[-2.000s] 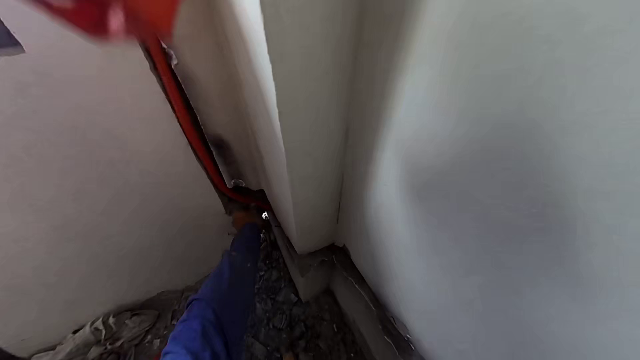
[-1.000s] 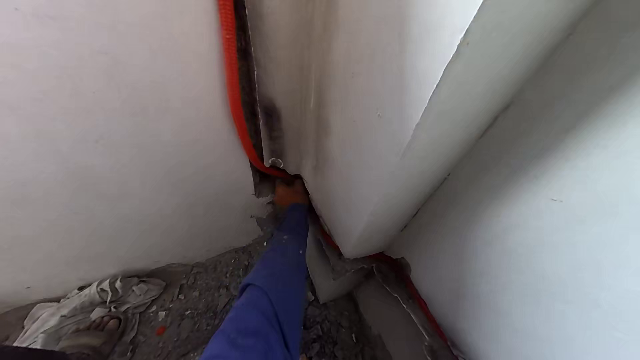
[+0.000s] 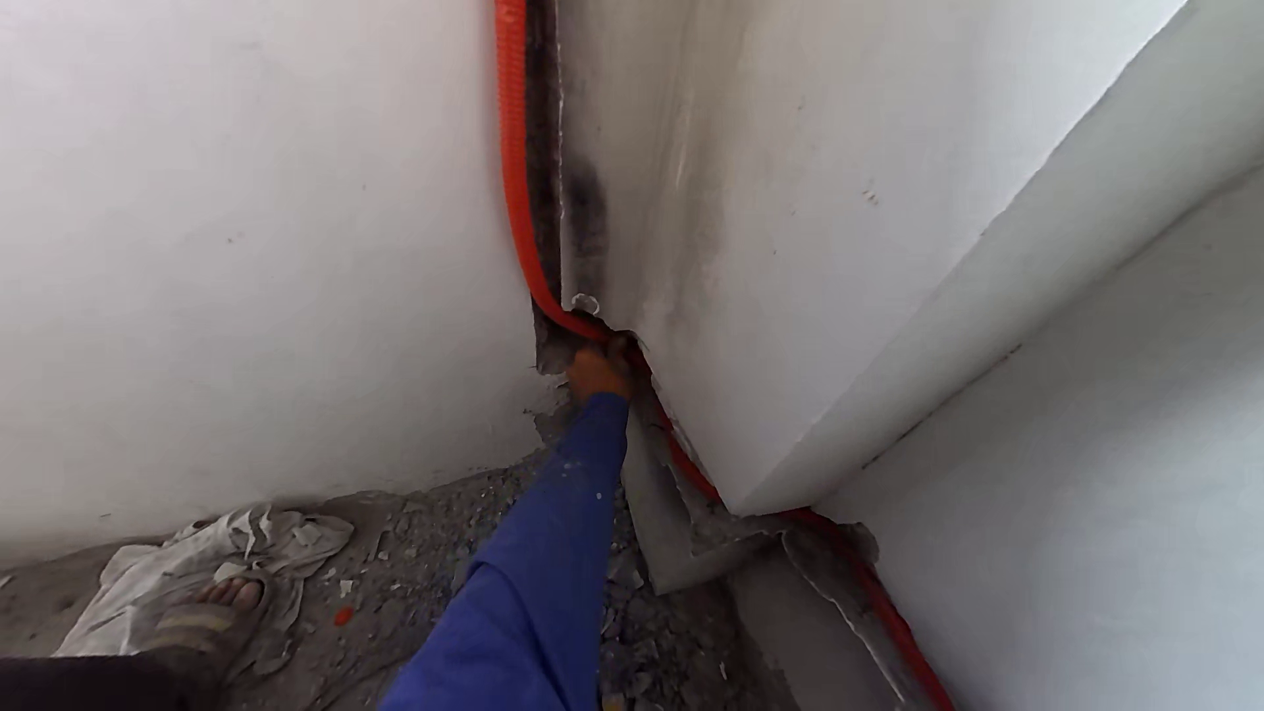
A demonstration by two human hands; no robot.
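A red corrugated conduit (image 3: 513, 148) comes down a chased groove in the wall corner, bends at the bottom and continues to the right along a low channel. At the bend is my left hand (image 3: 598, 371), at the end of a blue sleeve. Its fingers are at the conduit where it enters the channel behind the pillar's base, closed around or pressed on it; the fingertips are partly hidden. Further along, the conduit lies in the broken channel below the pillar's edge and at the foot of the right wall. My right hand is out of view.
White plastered walls (image 3: 257, 247) and a pillar (image 3: 810, 257) close in the corner. Grey rubble (image 3: 652, 632) covers the floor below the channel. At lower left a sandaled foot (image 3: 212, 617) rests by a crumpled pale cloth (image 3: 296, 538). A broken ledge (image 3: 671, 553) juts out under the pillar.
The conduit now shows in the channel to the right of my hand, where the oldest frame shows none. My left hand stays at the bend. The view has shifted.
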